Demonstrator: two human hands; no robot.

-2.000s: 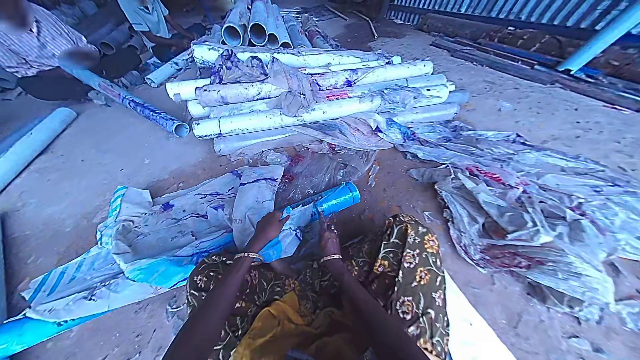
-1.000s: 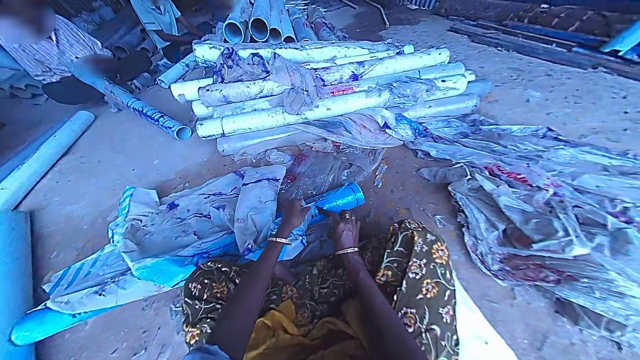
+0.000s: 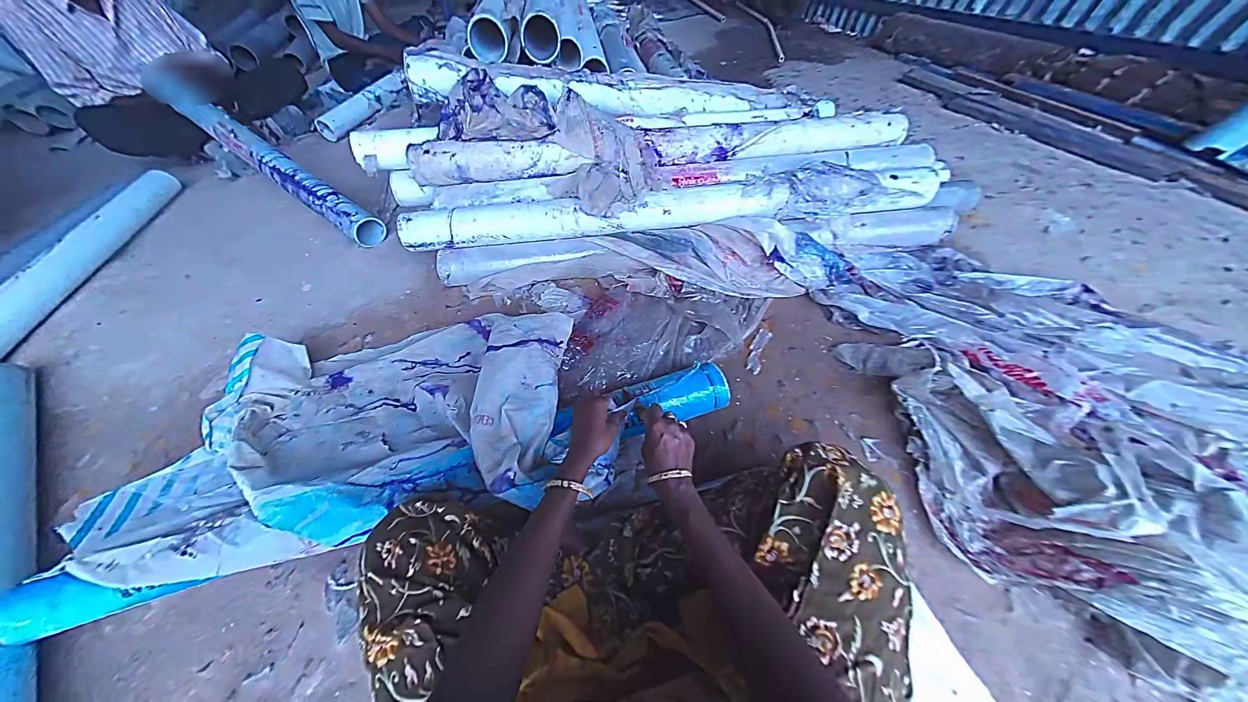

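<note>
A pipe with blue covering (image 3: pixel 697 390) lies slanted across in front of my lap, its right end bare of the sack. A stained white woven plastic sack (image 3: pixel 390 409) drapes over its left and middle parts. My left hand (image 3: pixel 593 429), with a bangle at the wrist, is closed on the sack's edge beside the pipe. Close to its right, my right hand (image 3: pixel 668 441) is bent against the near side of the blue covering, fingers curled. Whether it pinches the covering cannot be made out. The two hands are a small gap apart.
Stacked white pipes (image 3: pixel 604 210) lie ahead with crumpled plastic over them. Purple-stained plastic sheeting (image 3: pixel 1072 419) spreads at right. Another pipe (image 3: pixel 88 258) lies at left. A person (image 3: pixel 107 58) sits at upper left near a purple-marked pipe (image 3: pixel 292 175); a second person (image 3: pixel 336 34) is behind.
Both hands stay at the blue-covered pipe near its right end, with only small shifts. The view has shifted slightly.
</note>
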